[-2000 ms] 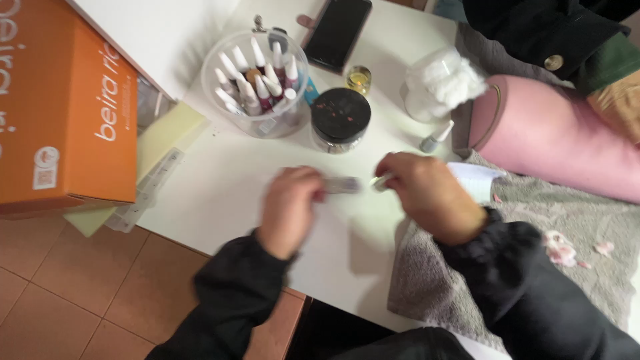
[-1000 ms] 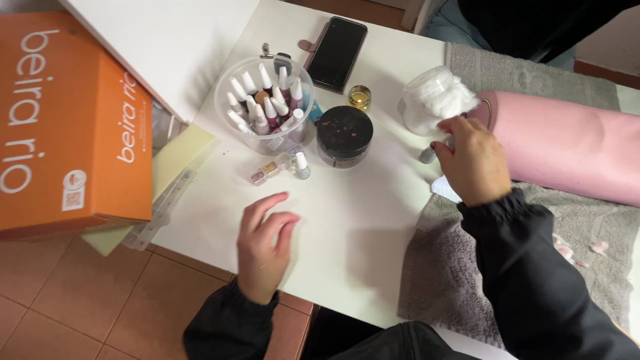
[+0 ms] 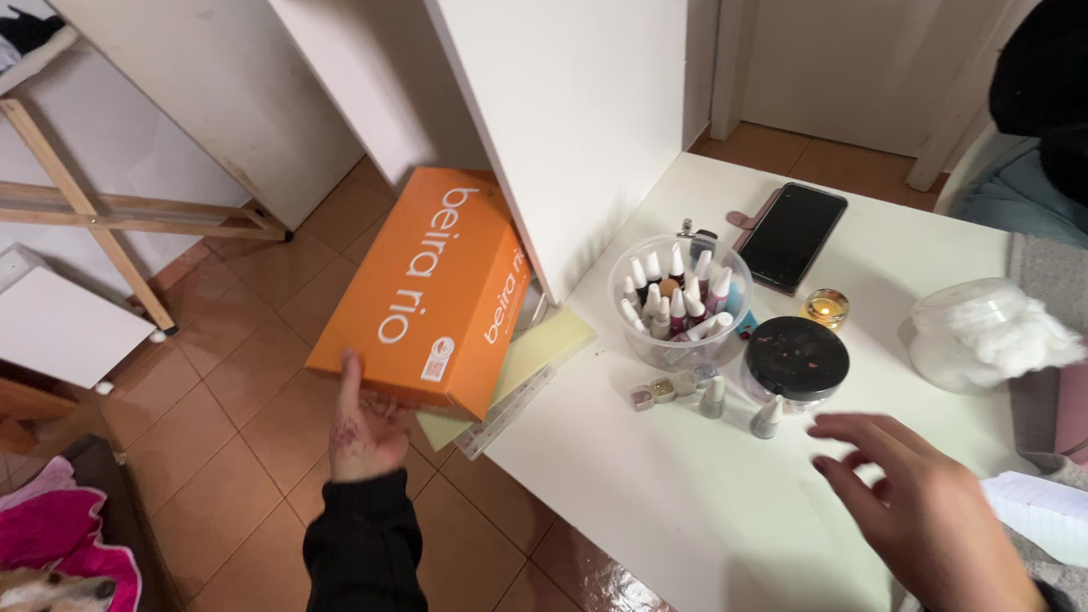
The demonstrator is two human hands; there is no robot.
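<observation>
My left hand (image 3: 367, 429) grips the near lower edge of an orange cardboard shoe box (image 3: 408, 289), thumb on top and fingers underneath. My right hand (image 3: 909, 484) hovers over the white table (image 3: 680, 527), holding nothing, fingers apart. Just left of it stands a small nail polish bottle (image 3: 767, 418), with another bottle (image 3: 712, 398) farther left, beside a row of small glitter pots (image 3: 663, 390). Behind them are a clear plastic tub (image 3: 625, 327) full of nail polish bottles and a jar with a black lid (image 3: 795, 359).
A phone (image 3: 793, 234), a small gold-coloured glass jar (image 3: 824, 308) and a container of cotton (image 3: 990, 331) stand farther back. A yellow sheet (image 3: 544, 344) and a clear ruler (image 3: 506, 414) overhang the table's left edge. A white upright panel (image 3: 586, 127) rises behind. A dog (image 3: 59, 588) lies at lower left.
My left hand has moved left from above the table onto the orange box. My right hand has come away from beside the cotton, and a bottle now stands near the black-lidded jar. The view has swung left.
</observation>
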